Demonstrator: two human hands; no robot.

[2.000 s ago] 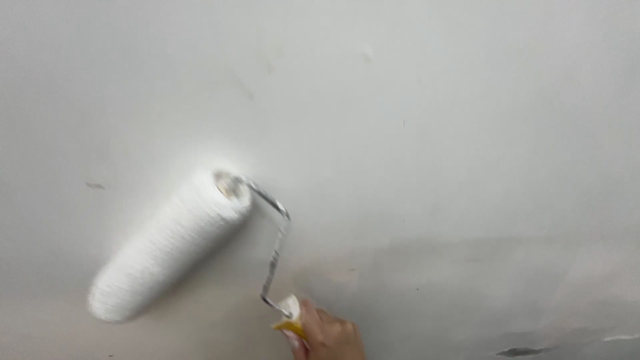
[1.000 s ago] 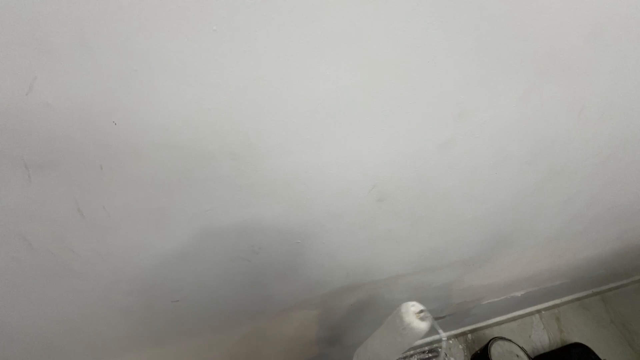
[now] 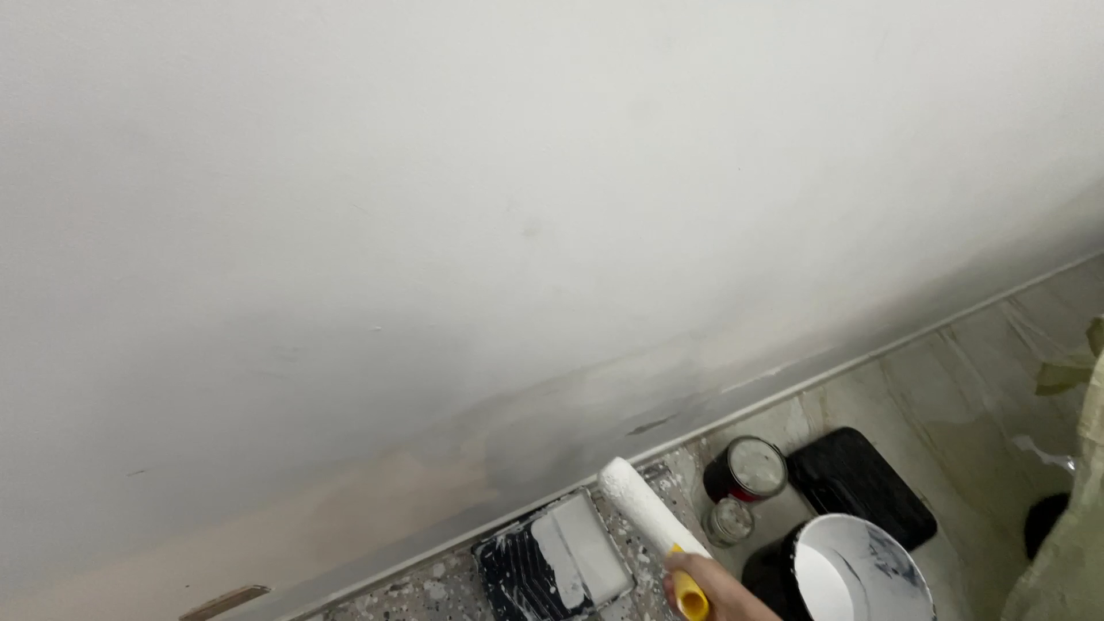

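Note:
In the lower right of the view my right hand (image 3: 716, 586) is closed around the yellow handle of a paint roller (image 3: 647, 509). The roller's white sleeve points up and left, above the floor beside a black paint tray (image 3: 526, 565). White paint fills the tray's right end and coats part of its ribbed slope. To the right of my hand stands a black bucket (image 3: 914, 565) with white paint inside. The wall (image 3: 517, 216) is pale, with beige and grey patches along its lower part. My left hand is out of view.
A lidded paint can (image 3: 757, 467), a glass jar (image 3: 729, 521) and a black plastic tray or lid (image 3: 862, 483) sit near the bucket. Plastic sheeting (image 3: 983, 397) covers the floor at right. A slot-like opening (image 3: 226, 602) shows low on the wall.
The roller, against the wall two seconds ago, is now down beside the paint tray. The view has swung down to the floor, bringing the tray and bucket into sight.

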